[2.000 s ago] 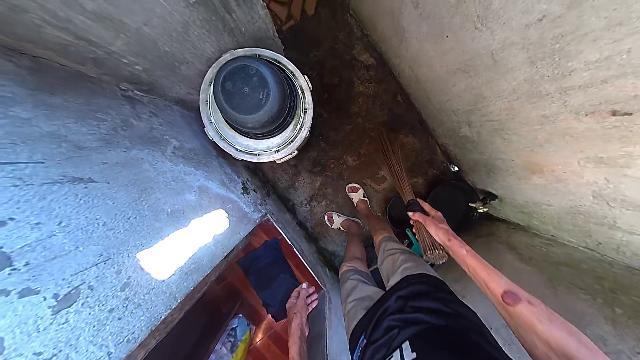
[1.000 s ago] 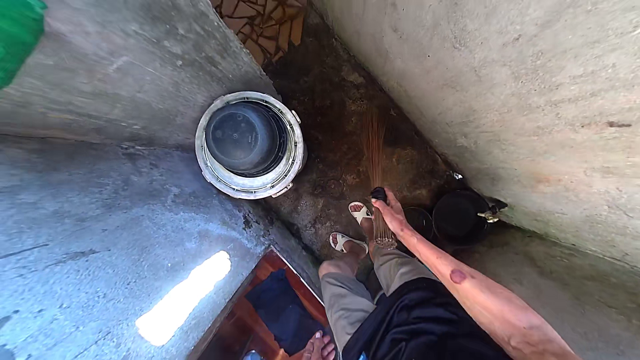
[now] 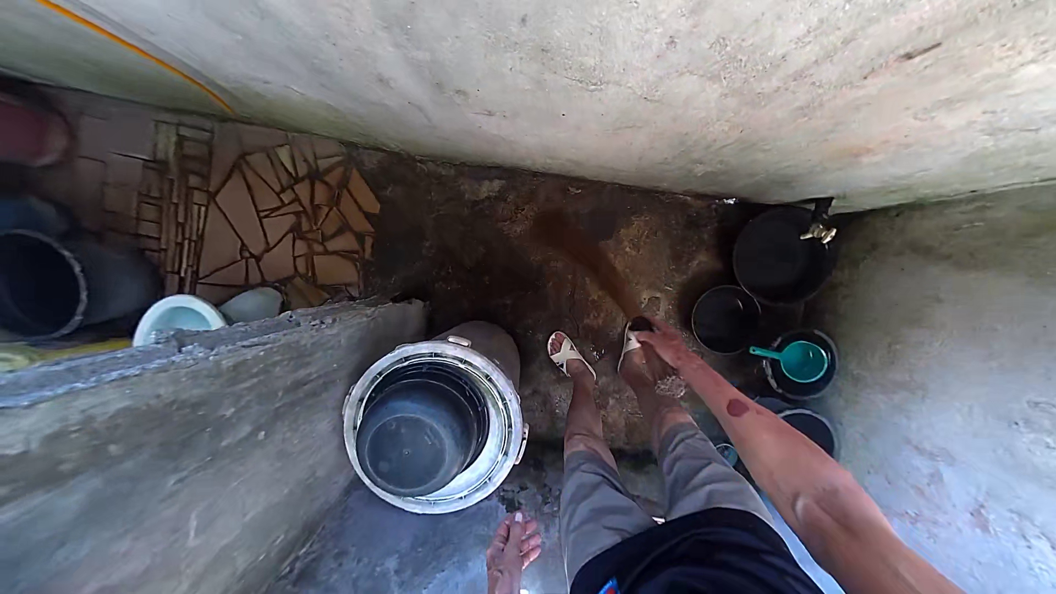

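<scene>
A stick broom [image 3: 601, 268], blurred, is gripped near its bound end by my right hand [image 3: 662, 342]. Its bristles fan out over the dark, stained concrete floor [image 3: 462, 223], just beyond my white sandals [image 3: 571, 353]. My left hand [image 3: 513, 549] hangs at the bottom of the view with nothing in it, fingers loosely curled and apart. Beyond it stands a large white-rimmed drum [image 3: 487, 487] with a dark grey basin [image 3: 412, 433] inside.
A brass tap [image 3: 818, 234] sits over a black tub [image 3: 780, 256] at right. Near it are a dark bucket [image 3: 726, 320] and a green dipper [image 3: 802, 360] on another bucket. A low concrete wall [image 3: 214, 437] borders the left; past it lie broken-tile paving [image 3: 272, 214] and a white bowl [image 3: 177, 318].
The view has turned widely, bringing in the tiled paving and more buckets. My right hand still holds the broom, now swung out over the floor. My left hand has left the ledge with dark cloth.
</scene>
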